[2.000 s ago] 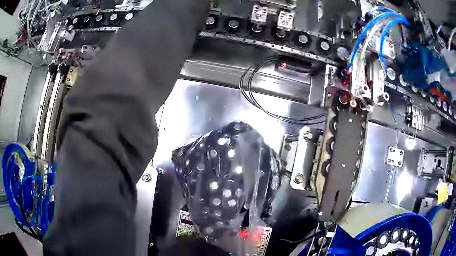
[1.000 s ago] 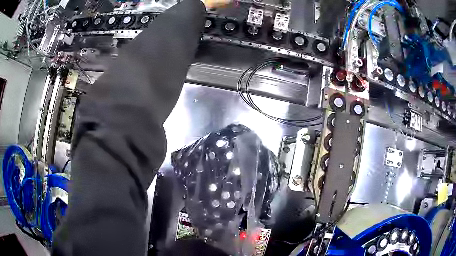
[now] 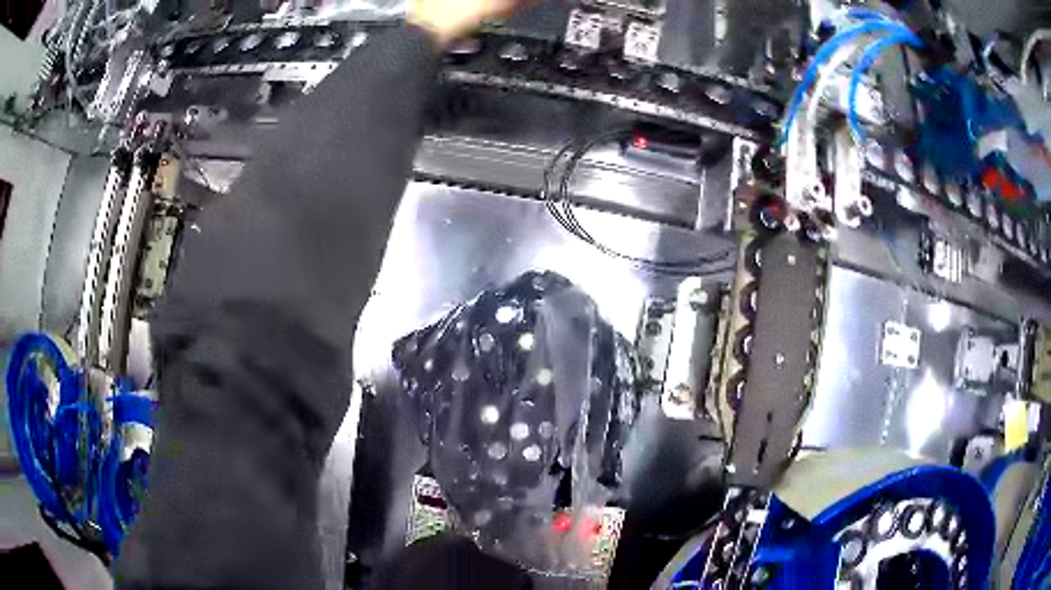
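Observation:
My left arm, in a dark grey sleeve, reaches from the bottom left to the top. My left hand [image 3: 463, 14] is blurred and cut off by the top edge, at the conveyor track [image 3: 553, 90]; its fingers and any hold are hidden. The track carries evenly spaced round black parts with pale centres. A crinkled clear bag [image 3: 519, 403] full of small round black parts lies on the metal base plate [image 3: 444, 236], right of the sleeve. My right hand is not in view.
The feed track [image 3: 772, 357] runs right of the bag to the large blue bowl feeder [image 3: 974, 530]. Small blue bowls [image 3: 46, 438] stand left. Tooling with blue tubes [image 3: 853, 52] is over the track. A black cable coil [image 3: 576, 219] lies behind the bag.
My left hand and forearm have shifted slightly left, and more of the hand shows at the top edge. The tooling above the feed track rose, then came back down over its end.

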